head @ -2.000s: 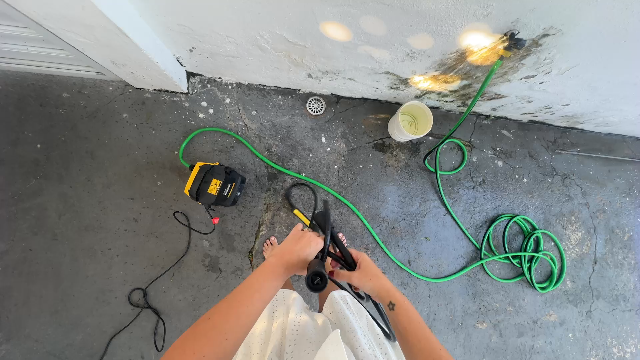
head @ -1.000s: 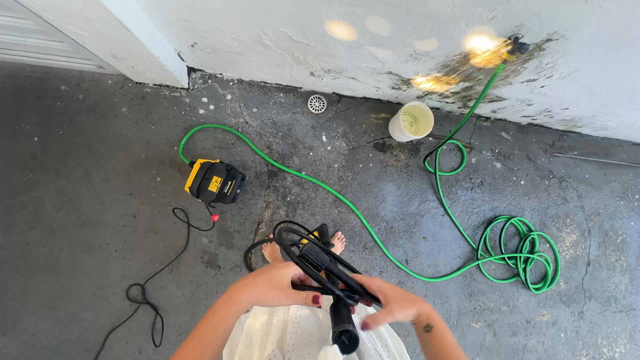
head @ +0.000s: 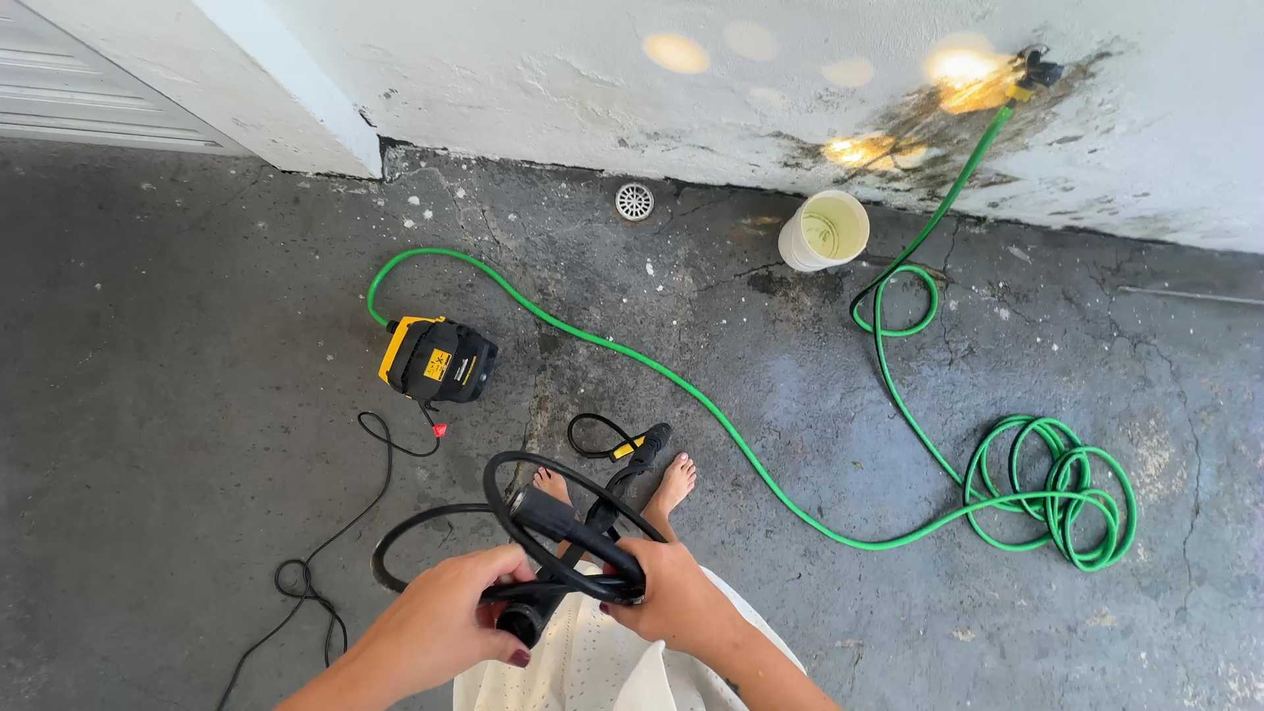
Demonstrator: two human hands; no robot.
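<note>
Both of my hands hold a coiled black high-pressure hose [head: 499,474] in front of my white skirt. Beside the open end of a black tube, my left hand [head: 454,612] grips some of the hose. My right hand [head: 676,597] is closed round several loops and a thick black tube end [head: 543,513]. Beneath the coil, a black spray gun [head: 642,449] with a yellow part is partly hidden, near my bare feet. The black and yellow pressure washer [head: 439,360] stands on the floor to the left, joined to a green garden hose [head: 632,351].
The green hose runs to a wall tap [head: 1037,71] and lies in a loose coil [head: 1066,494] at right. A white bucket [head: 825,232] holding some liquid stands by the wall, near a round floor drain [head: 634,201]. A thin black power cord [head: 370,504] trails across the floor at left.
The black hose coil has loosened, and one loop now hangs out to the left. My hands have shifted their hold on it. More of the spray gun shows between my feet than one second ago.
</note>
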